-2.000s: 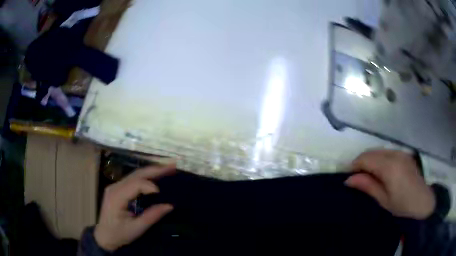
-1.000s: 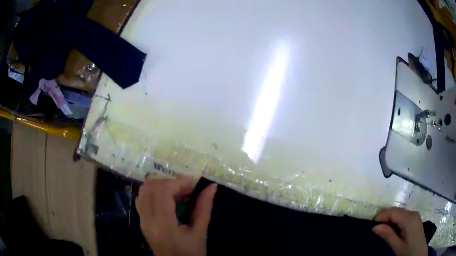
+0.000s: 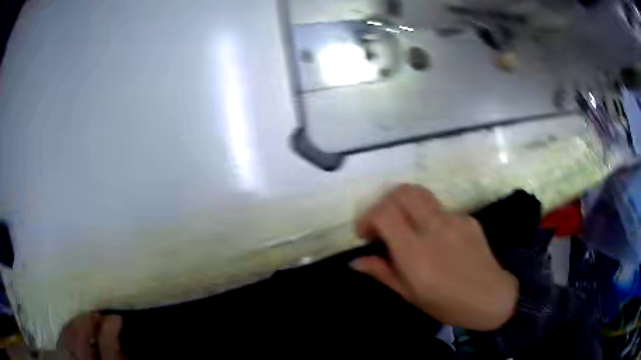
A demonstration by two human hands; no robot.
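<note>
A black fabric panel (image 3: 267, 309) hangs along the table's front edge, its top edge stretched between my hands. My left hand (image 3: 95, 336) is at the lower left, partly cut off by the picture's bottom edge, with fingers pinching the panel's left end. My right hand (image 3: 436, 260), slightly blurred, grips the panel's upper edge right of the middle between thumb and fingers. More dark cloth shows beyond my right wrist. The sewing machine's needle plate (image 3: 348, 62) shines at the top, away from both hands.
The white table (image 3: 140, 140) has a worn, yellowish front edge. The machine bed (image 3: 436, 105) has a dark outline gap with a dark corner piece. The blurred machine head (image 3: 562, 42) is at the upper right. Red cloth (image 3: 564, 219) and a bluish bag (image 3: 617, 211) lie at the right.
The view has turned towards the machine, which now stands nearer the middle. My hands still hold the panel's upper edge. The dark cloth at the table's far left has mostly left the view.
</note>
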